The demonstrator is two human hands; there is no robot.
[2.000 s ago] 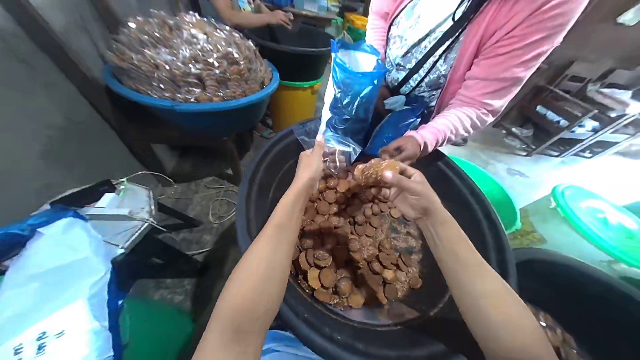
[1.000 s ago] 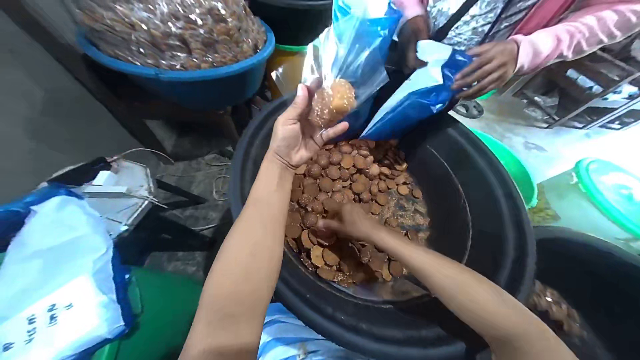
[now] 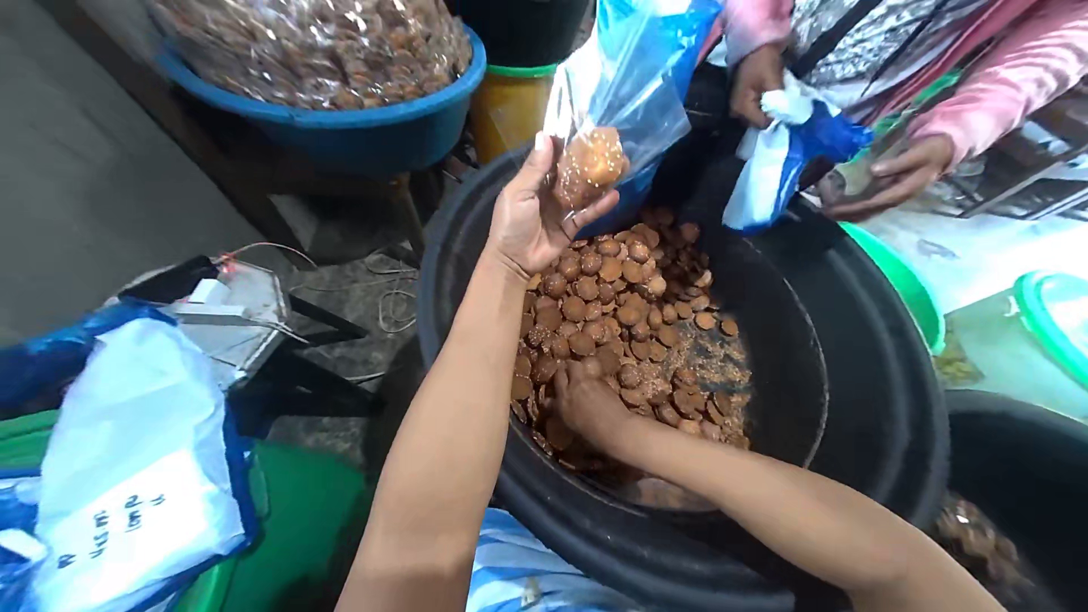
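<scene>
Over the far left side of a large black plastic tub (image 3: 884, 399), my left hand (image 3: 540, 208) holds a clear plastic bag (image 3: 642, 110) with several round brown cookies (image 3: 595, 161) in its bottom. The palm faces up beneath and behind the bag. My right hand (image 3: 591, 408) reaches down into the heap of small round brown cookies (image 3: 629, 314) in the tub; its fingertips are partly hidden among them, so whether it grips any is unclear. Loose crumbs lie to the right of the heap.
Across the tub, a co-worker in pink sleeves holds a blue and white plastic packet (image 3: 765, 170). A blue basin (image 3: 314, 119) of bagged cookies stands at upper left. A white bag with writing (image 3: 140, 459) lies at lower left. Green-rimmed containers (image 3: 1054, 323) stand at right.
Two seconds ago my right hand held a stack of cookies near the bag's mouth; it is now down in the heap. My left hand has moved under the bag. The co-worker's hands have moved away from mine.
</scene>
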